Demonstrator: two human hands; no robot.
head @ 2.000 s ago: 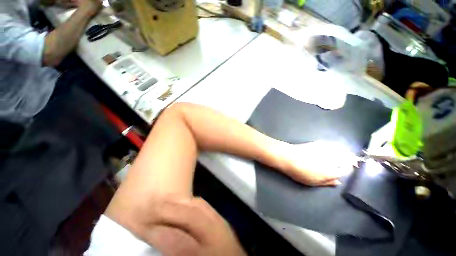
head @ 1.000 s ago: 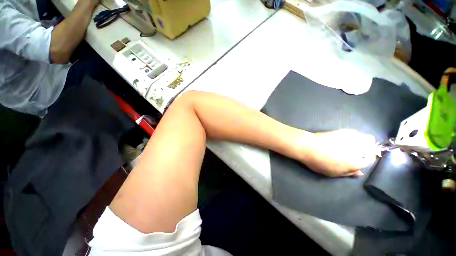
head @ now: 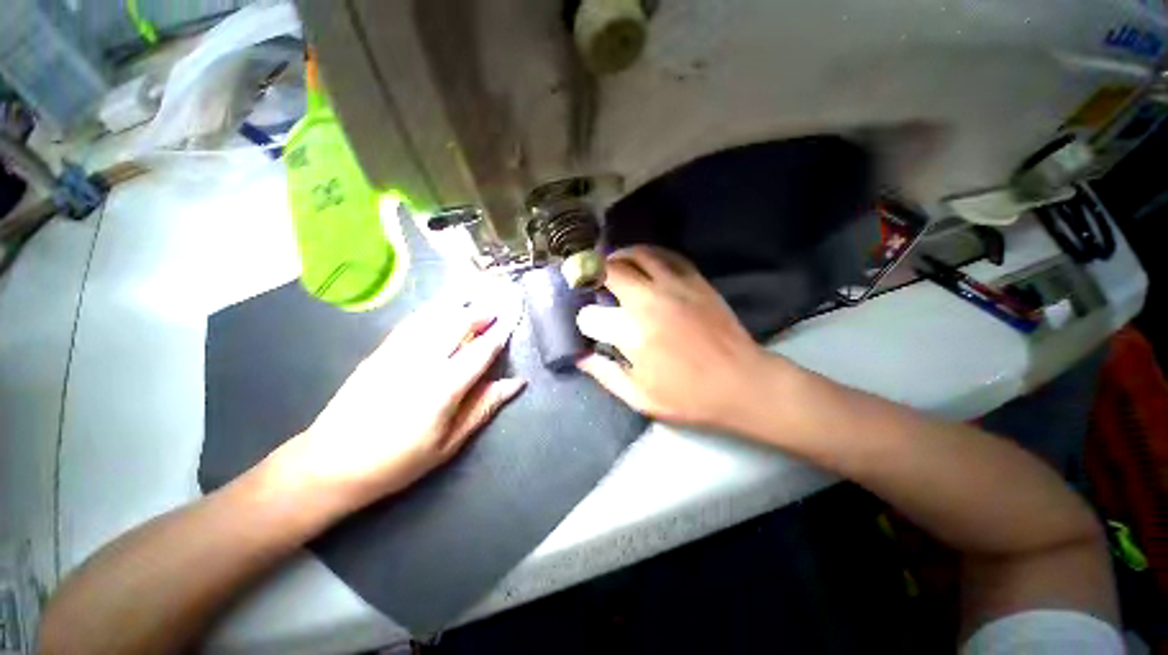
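A dark grey cloth panel (head: 512, 467) lies on the white table under the needle area of the off-white sewing machine (head: 474, 115). My left hand (head: 416, 397) lies flat on the panel, fingers spread near the brightly lit needle area. My right hand (head: 673, 339) is right of the needle, its fingers gripping a folded or rolled part of the cloth (head: 555, 320). Glare hides the presser foot and the left fingertips. More dark cloth lies under the machine arm.
A lime-green guard (head: 336, 211) hangs left of the needle. Pens (head: 986, 292) and black scissors handles (head: 1082, 224) lie at the table's right end. An orange-red basket (head: 1130, 429) is at the right below. A plastic bag (head: 211, 83) is at the upper left.
The view has swung right from the neighbouring table to the machine. The right hand and forearm are now in view at the cloth. The left hand, earlier partly closed, now lies spread on the panel.
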